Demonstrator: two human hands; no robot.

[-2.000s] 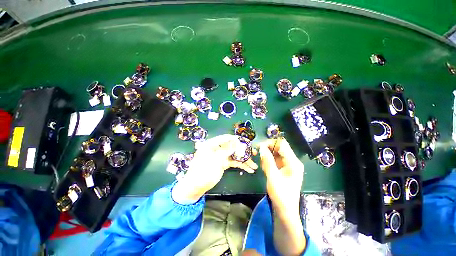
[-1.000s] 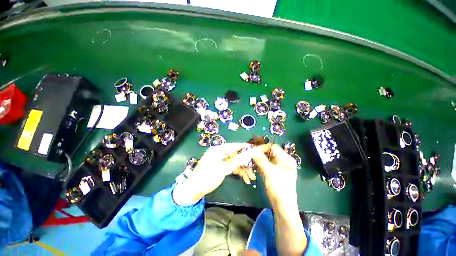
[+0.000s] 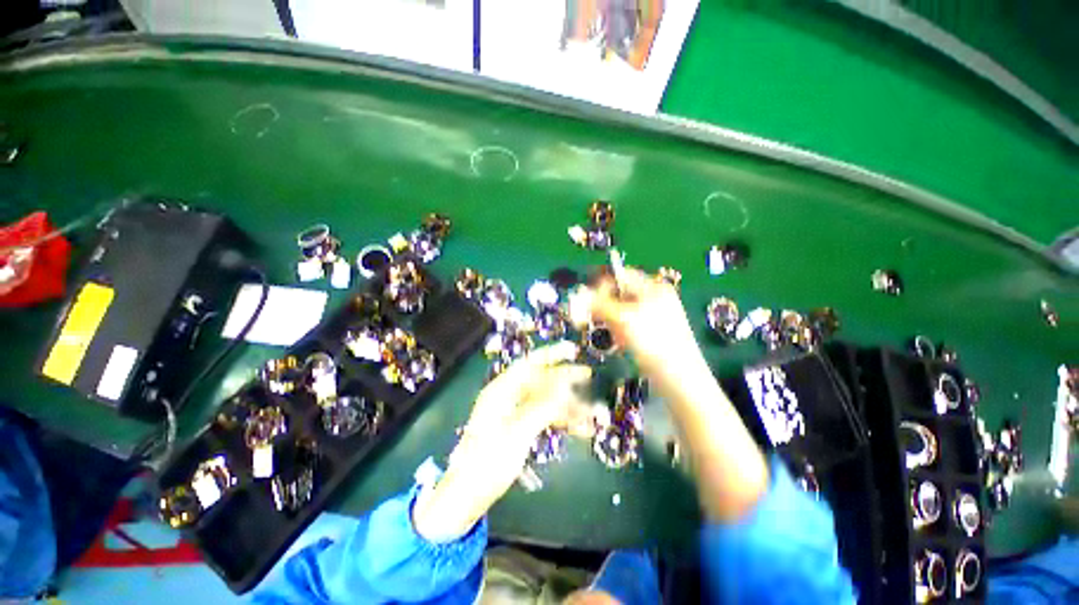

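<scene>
My left hand (image 3: 521, 408) is low over the bench, left of centre, its fingers loosely curled and apart, with nothing seen in it. My right hand (image 3: 645, 317) reaches over the scattered units with fingers pinched together. A thin pale piece (image 3: 618, 267) shows at its fingertips; blur hides whether it is tweezers or a tab. Round units (image 3: 618, 440) with gold-brown parts lie just right of my left fingers. More round units (image 3: 511, 337) lie between and behind my hands. A dark ring with a bright rim (image 3: 601, 340) lies below my right fingers.
A long black tray (image 3: 456, 317) with units lies at left, beside white paper (image 3: 275, 314), a black equipment box (image 3: 148, 310) and a red bin (image 3: 33, 262). At right are a black parts box (image 3: 814, 416) with white specks and a black tray (image 3: 893, 467) holding rings.
The hands were together around a unit; now they are apart. My right hand has moved forward over the scattered units. A cluster of units now shows beside my left hand. The view has shifted.
</scene>
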